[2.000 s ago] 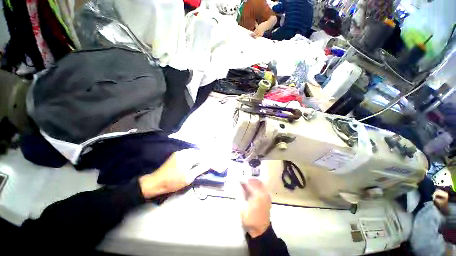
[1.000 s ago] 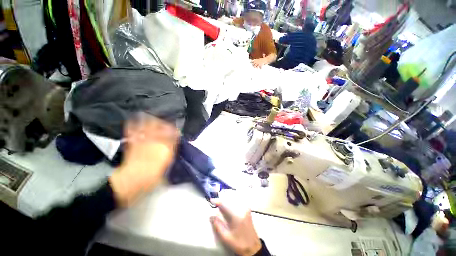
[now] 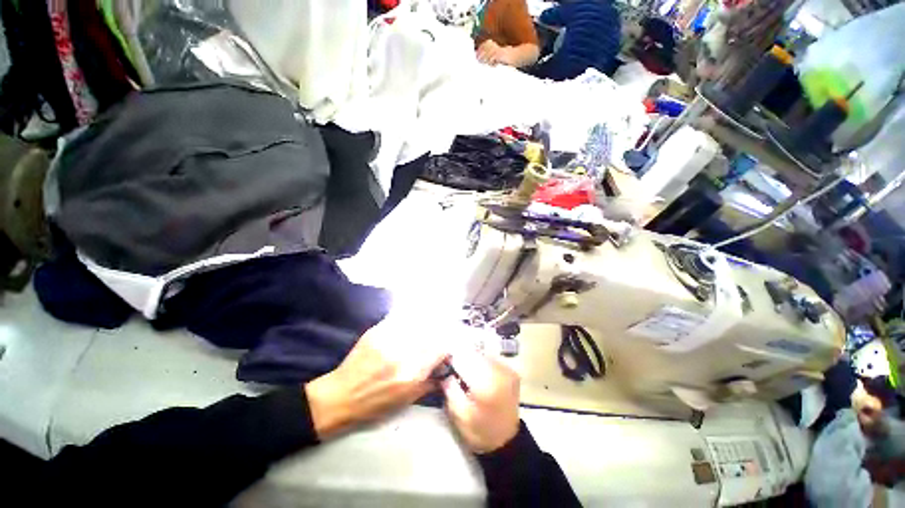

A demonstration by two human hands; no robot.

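The garment lies left of the needle, dark grey cloth with a white edge on top and navy cloth below. My left hand rests on the navy cloth in front of the needle, its fingers washed out by glare. My right hand is beside it, close to the presser foot, with its fingertips pinching a small dark end of the cloth. The two hands nearly touch. The sewing machine has a cream head. The needle is hidden in bright light.
Black shears lie on the bed right of the needle. Dark snips lie on the machine head. White cloth is heaped behind. A person in an orange top sits beyond it. Another machine part stands at the far left.
My left hand has moved from above the garment to the needle area. My right hand has moved up beside it, and the navy end has come to the presser foot.
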